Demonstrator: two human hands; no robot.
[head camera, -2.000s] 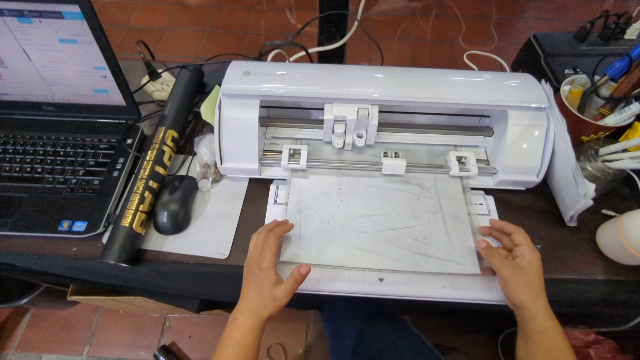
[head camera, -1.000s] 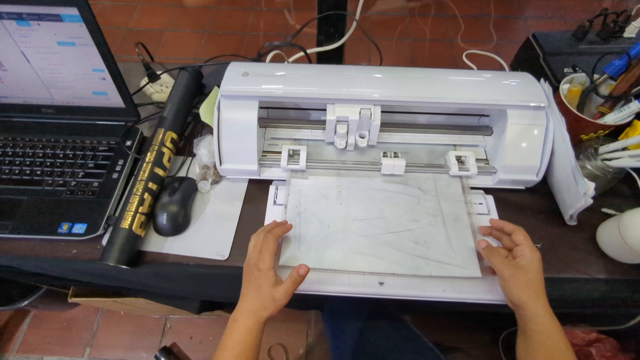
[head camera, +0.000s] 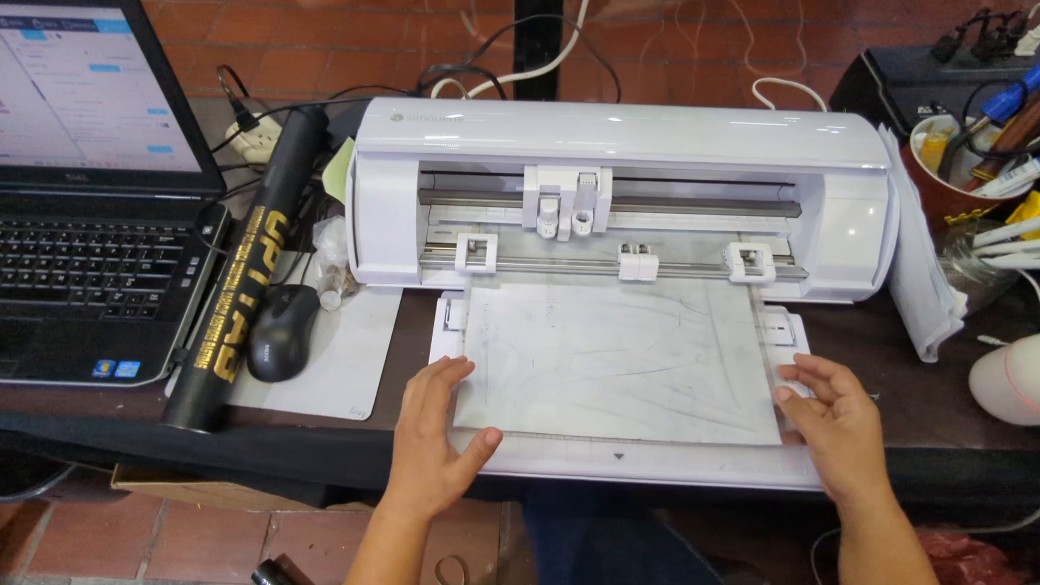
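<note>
A white Silhouette cutting plotter (head camera: 626, 134) stands on the dark table. From its front slot comes a translucent cutting mat (head camera: 617, 357) with scratch lines, its back edge under the pinch rollers. The mat lies over the white pull-out tray (head camera: 650, 465). My left hand (head camera: 443, 431) is at the mat's left edge, thumb and fingers apart, with nothing held. My right hand (head camera: 837, 414) is at the mat's right edge, fingers curled and thumb near the edge; whether it pinches the mat is unclear. The tool carriage (head camera: 566, 203) sits left of centre above the rollers.
At the left are a laptop (head camera: 89, 268), a black tube with gold lettering (head camera: 244, 276) and a black mouse (head camera: 283, 333) on a white sheet (head camera: 357, 357). To the right stand folded white sheets (head camera: 926, 301), a cup of tools (head camera: 926, 187) and a white rounded object (head camera: 1007, 380). Cables run behind the plotter.
</note>
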